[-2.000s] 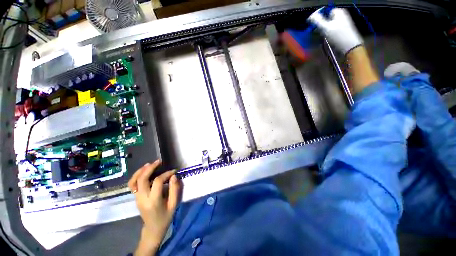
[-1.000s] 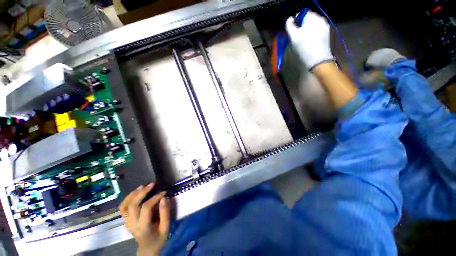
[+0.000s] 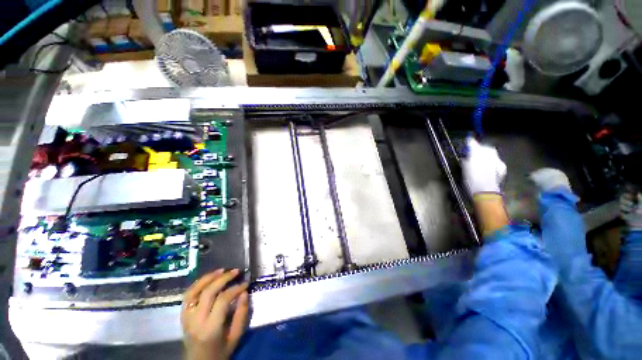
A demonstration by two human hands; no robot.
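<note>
My bare left hand rests on the conveyor's front rail near the carrier corner, fingers slightly apart, nothing in it. My white-gloved right hand is over the far right part of the bed. A little blue shows at its fingers, where a blue coiled hose hangs down; the brush cannot be made out, so its grip is unclear. The circuit board lies in its black carrier at the left. The pale scuffed bed has paired cross shafts over it.
Another person's gloved hand and blue sleeve are at the right. Behind the line are a fan, a black bin, a second board and a round white fan. A toothed chain edges the bed.
The view has tilted up, showing more behind the line. The blue and orange brush seen at my right hand earlier is no longer discernible. My left hand stays on the rail.
</note>
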